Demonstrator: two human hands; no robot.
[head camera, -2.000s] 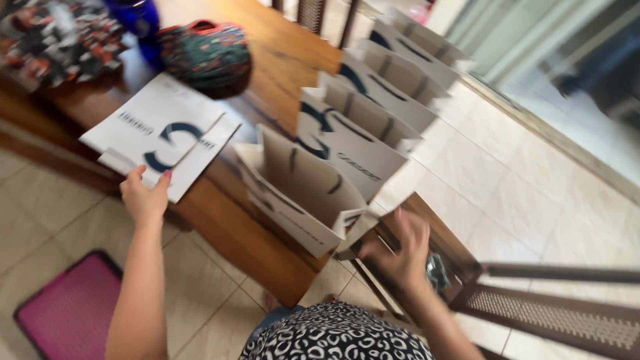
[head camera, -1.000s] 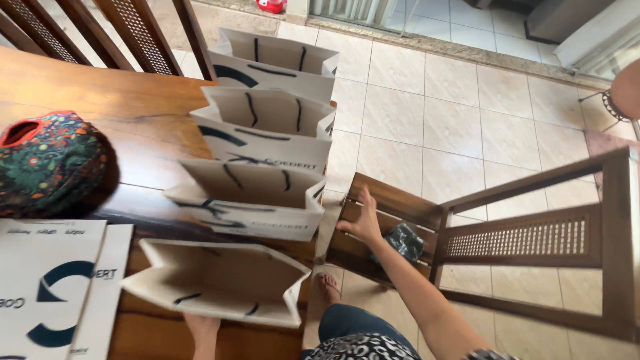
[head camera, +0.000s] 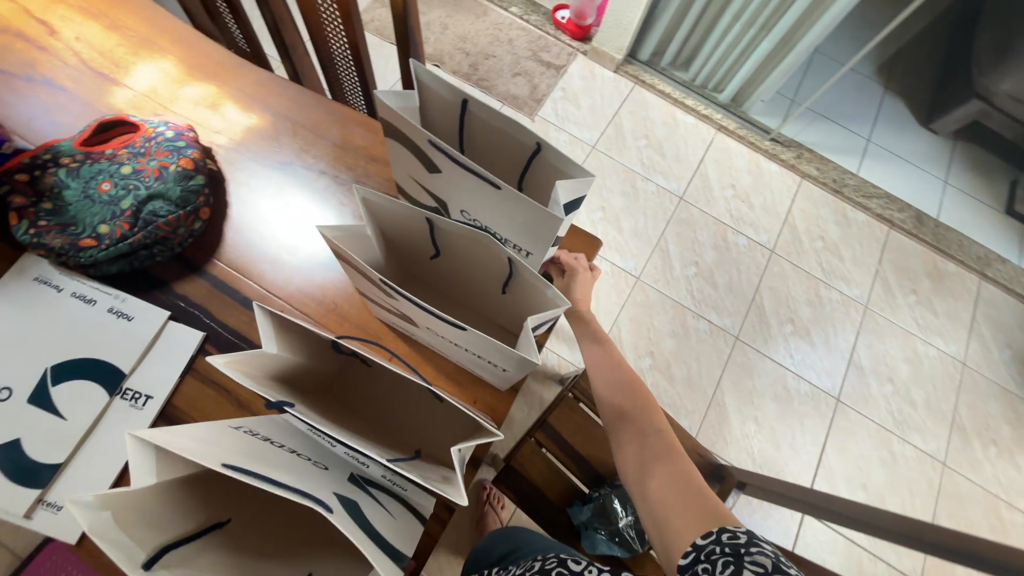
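Note:
Several white paper bags with dark cord handles stand with their mouths open in a row on the wooden table. My right hand (head camera: 573, 276) reaches to the table's right edge, its fingers bent at the side of the farthest bag (head camera: 500, 216), by the corner of the second-farthest bag (head camera: 448, 280). Its fingertips are partly hidden, so any grip is unclear. Nearer stand another open bag (head camera: 376, 400) and the nearest bag (head camera: 264, 456). Flat folded paper bags (head camera: 72, 384) lie stacked at the left. My left hand is out of sight.
A floral fabric bag (head camera: 120, 196) rests on the wooden table (head camera: 264, 248). A wooden chair (head camera: 832, 512) stands at the right, with a dark plastic packet (head camera: 608, 520) on its seat. More chair backs (head camera: 340, 56) rise beyond the table.
My right hand has moved from above the chair seat to beside the far bags. My left hand, at the nearest bag one second ago, has left the view. The view has turned.

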